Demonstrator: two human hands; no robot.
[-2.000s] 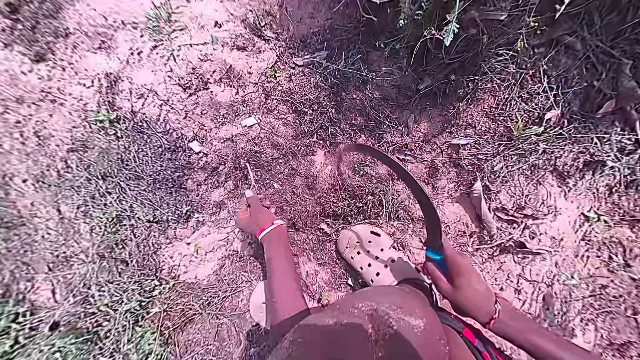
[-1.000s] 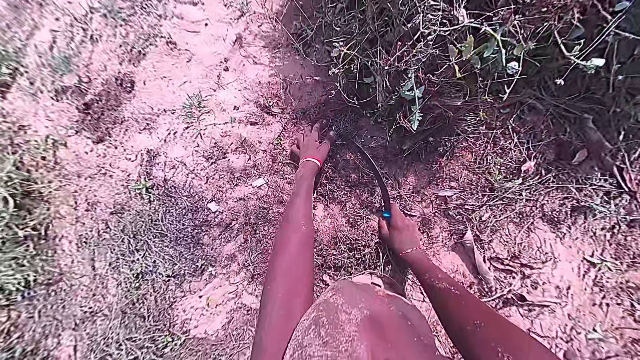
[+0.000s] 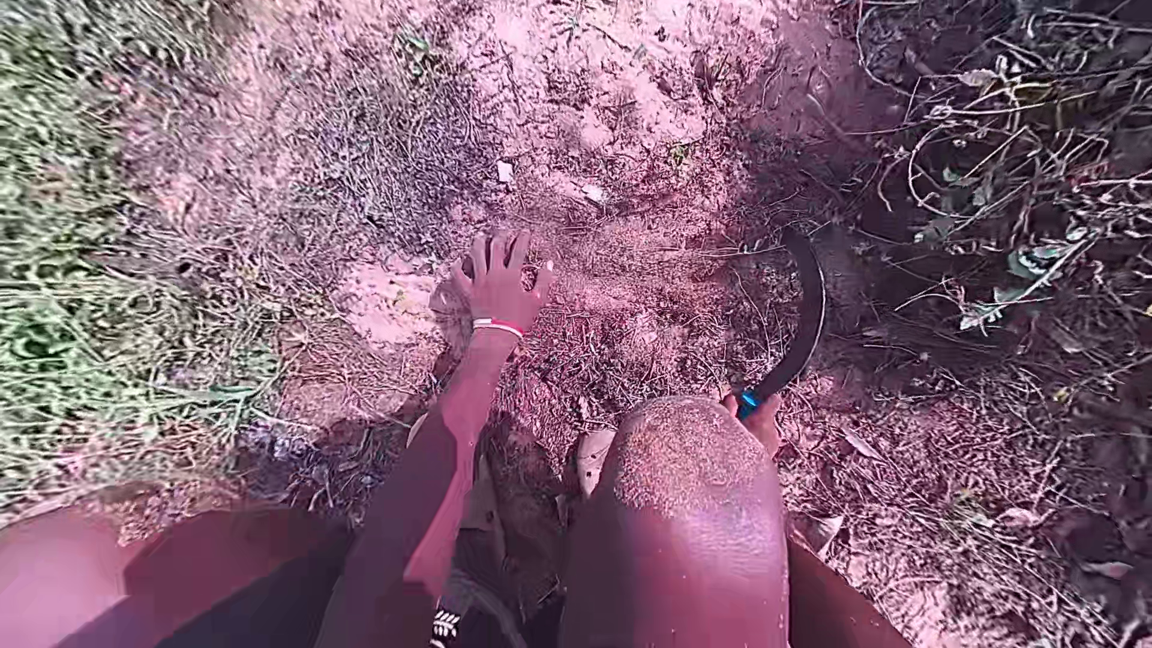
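My left hand [image 3: 504,283], with a red and white band at the wrist, is spread palm down at the bare, dusty ground left of centre. Its fingers are apart and nothing shows in them. To the right, beside my raised knee, my right hand [image 3: 760,421] grips a sickle [image 3: 805,315] by its handle, near a blue collar. The dark curved blade points away from me over dry stems at the shadow's edge. My knee covers part of the right hand and the handle.
A tangle of dry branches and leaves [image 3: 1017,270] lies in shadow at the right. Green grass [image 3: 81,342] grows along the left. My dusty knee [image 3: 688,450] is at lower centre, with part of a light clog [image 3: 592,454] beside it. Small pale scraps lie on the soil.
My left hand has moved away from the brush, back toward the left. The sickle remains in my right hand. The view has shifted, and my knee now partly covers that hand.
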